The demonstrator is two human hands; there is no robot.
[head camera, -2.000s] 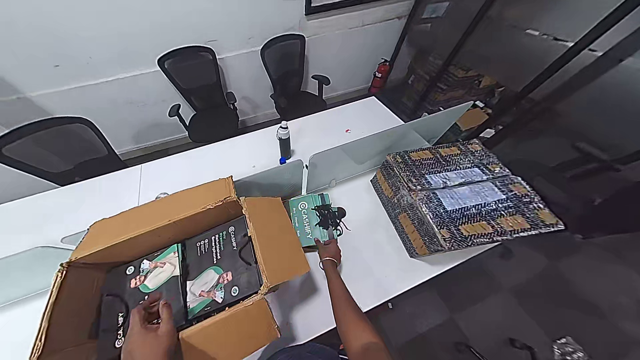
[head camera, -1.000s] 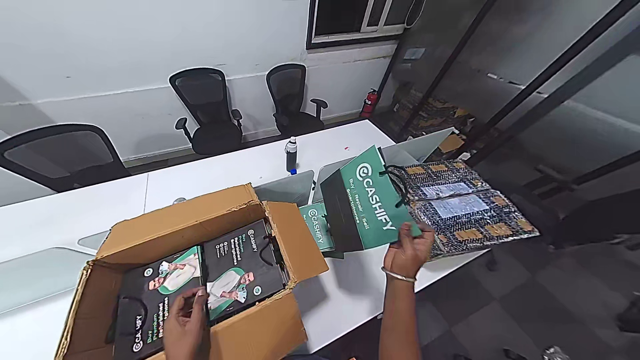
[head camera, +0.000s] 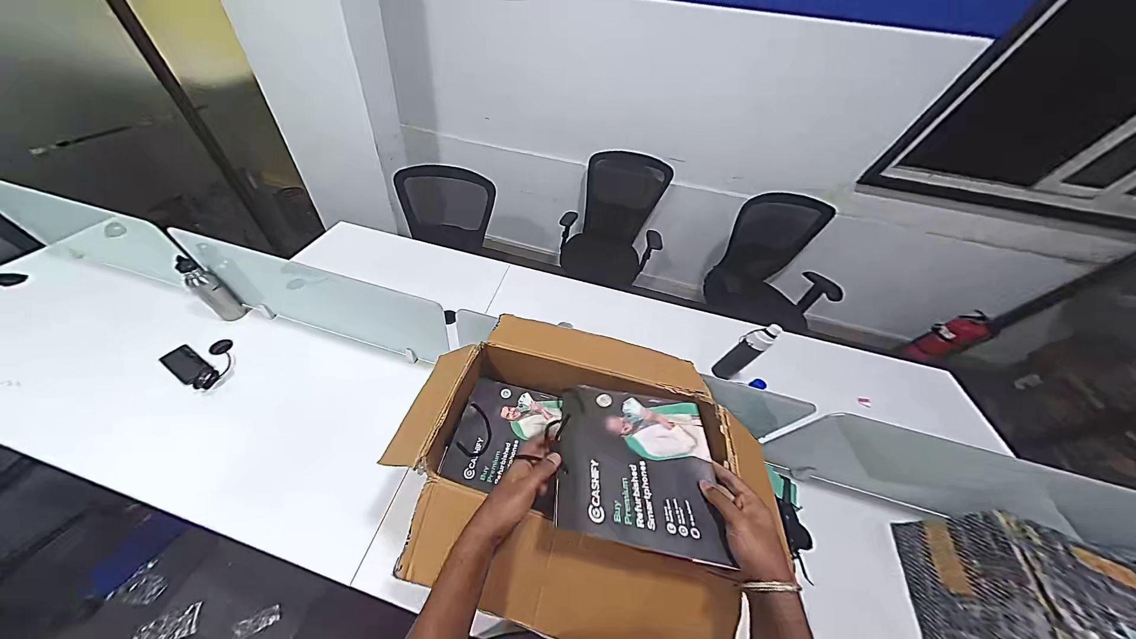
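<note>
Both hands hold a black printed paper bag point(head camera: 643, 479) over an open cardboard box point(head camera: 577, 568). My left hand point(head camera: 524, 479) grips the bag's left edge near its dark cord handle. My right hand point(head camera: 745, 515) holds its lower right edge, thumb on the printed face; a bracelet is on that wrist. Another black paper bag point(head camera: 497, 435) with a cord handle lies in the box on the left, partly covered by the held one. A bit of a green item point(head camera: 783, 486) and a black cord point(head camera: 799, 532) show just right of the box.
The box stands on a white desk point(head camera: 222, 453) with glass dividers point(head camera: 328, 293). A wrapped parcel point(head camera: 994, 577) is at the lower right. A steel bottle point(head camera: 211, 291) and a small black device point(head camera: 188, 366) are at left, a dark bottle point(head camera: 745, 351) behind the box. Office chairs point(head camera: 612, 222) stand beyond.
My right hand has come from a green paper bag beside the box to a black bag over the box. That black bag is now lifted and held by both hands. The view has swung left.
</note>
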